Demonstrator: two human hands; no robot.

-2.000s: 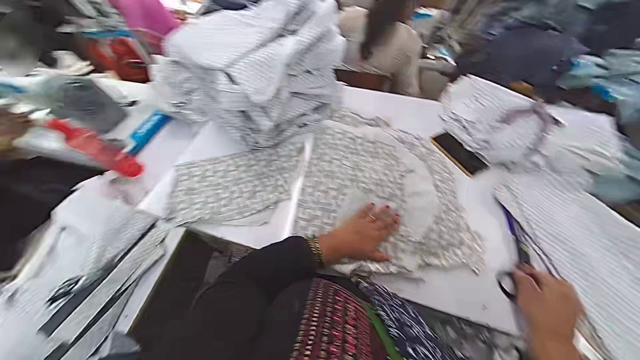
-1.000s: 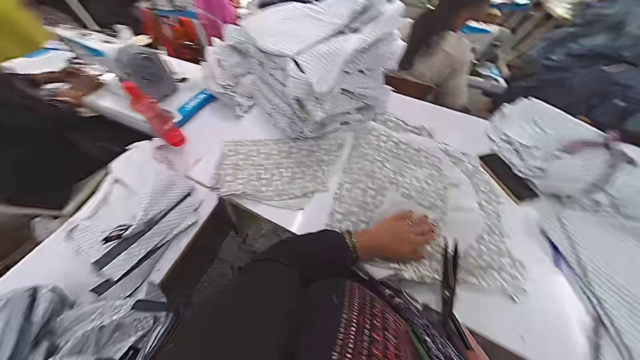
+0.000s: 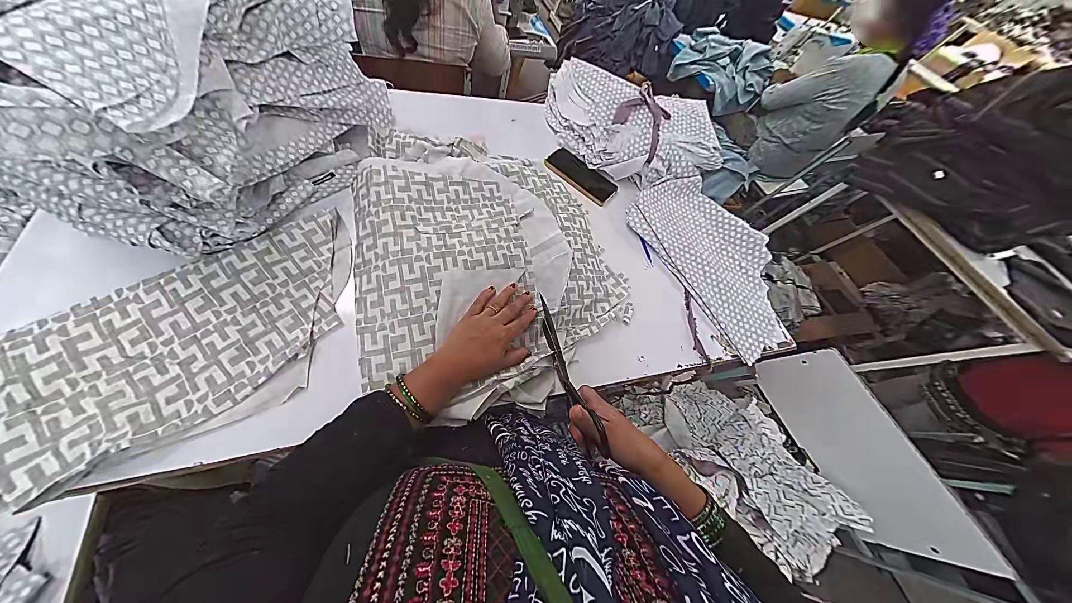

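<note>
My left hand (image 3: 487, 333) lies palm down, fingers slightly spread, on a piece of plain white cloth (image 3: 456, 293) over a stack of grey-and-white patterned fabric pieces (image 3: 427, 218). In my right hand (image 3: 615, 431) is a pair of dark scissors (image 3: 559, 356), my fingers in the handles. The blades point away from me, beside the left fingertips at the white cloth. How far the blades are apart is hard to tell. Another patterned fabric piece (image 3: 184, 335) lies flat to the left.
A large heap of printed cloth (image 3: 167, 126) stands at the back left of the white table (image 3: 494, 126). A phone (image 3: 580, 176) and a tied cloth bundle (image 3: 632, 121) lie at the back right, with a dotted fabric strip (image 3: 708, 260) nearer. Co-workers sit beyond.
My right hand had the scissors near the table's right side two seconds ago; they are now beside my left hand. My left hand remains on the stack. The view has shifted.
</note>
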